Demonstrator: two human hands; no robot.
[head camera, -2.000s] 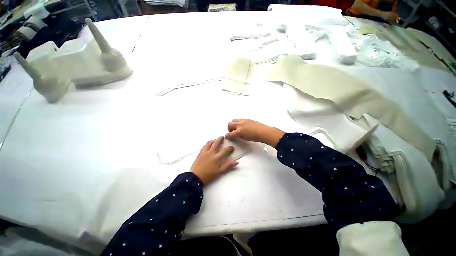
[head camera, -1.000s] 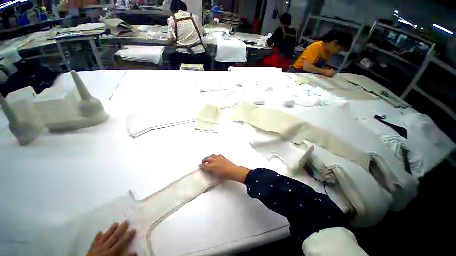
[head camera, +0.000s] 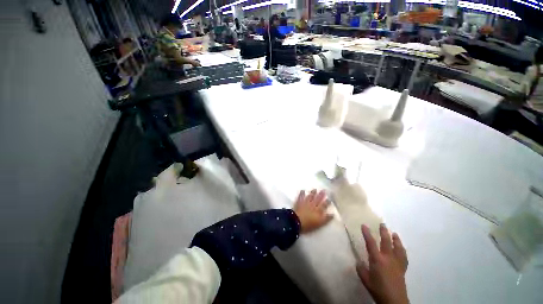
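A white to off-white body panel (head camera: 350, 205) lies on the white table in front of me, its narrow, notched end pointing away. My left hand (head camera: 313, 211) is flat with fingers spread at the panel's left side, near the table's left edge. My right hand (head camera: 385, 261) rests on the panel's lower right, fingers apart, cut off by the bottom edge. Neither hand visibly grips anything. The panel's near part is blurred and hard to tell from the table.
Two pale long-nozzled bottles (head camera: 391, 123) stand by a white box (head camera: 362, 110) beyond the panel. A blue tray (head camera: 256, 82) is at the far corner. A stack of body panels (head camera: 184, 222) lies low at left. Cream pieces (head camera: 523, 233) are at right. A person (head camera: 169, 48) is far left.
The view has swung left. My right hand has left the strip end it touched and is now on the panel. My left hand lies flat, further up the table's left side.
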